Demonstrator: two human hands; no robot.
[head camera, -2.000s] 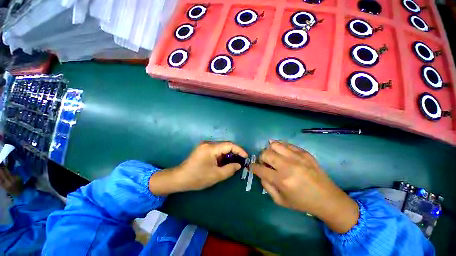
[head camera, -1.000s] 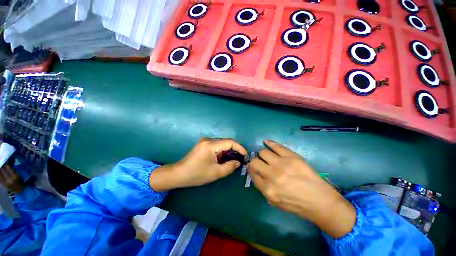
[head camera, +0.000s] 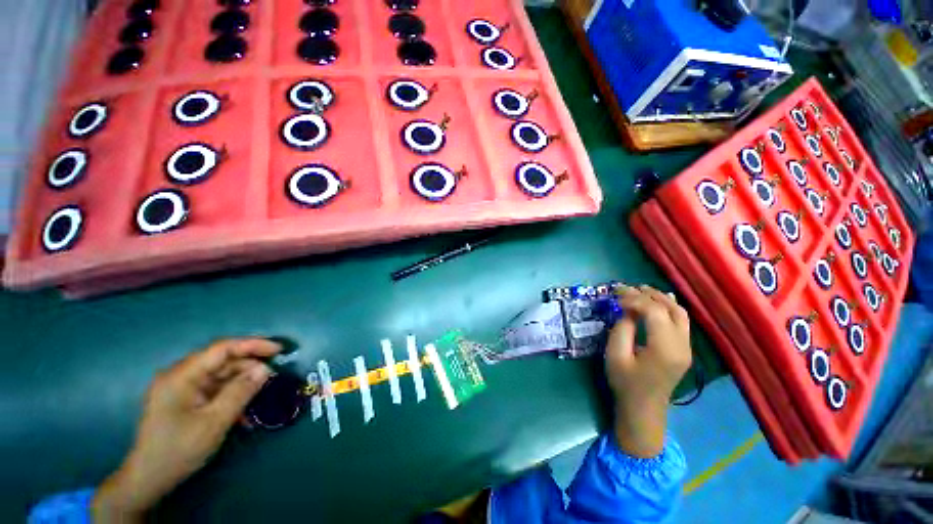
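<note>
My left hand (head camera: 194, 409) is at the left, thumb and index finger at the upper left edge of a dark round display module (head camera: 274, 403). The fingertips' exact grip is hard to see. The module's tail side meets an orange flex strip (head camera: 353, 383), crossed by several white tape strips. The strip runs right to a green adapter board (head camera: 457, 370). A grey ribbon cable (head camera: 532, 336) joins that to the test board (head camera: 583, 325). My right hand (head camera: 647, 348) grips the test board's right end, fingers over its blue parts. The module shows no lit screen.
A red-pink foam tray (head camera: 379, 220) of discs fills the upper left; another stacked tray (head camera: 706, 297) stands right. A black pen (head camera: 440, 258) lies below the first tray. A blue instrument (head camera: 685, 61) on a wooden base stands at the back. A black cord (head camera: 696, 389) curves by my right hand.
The view has swung right. My right hand has left the module's tail end and moved onto the test board. My left hand remains at the module. The orange strip and green board are now uncovered.
</note>
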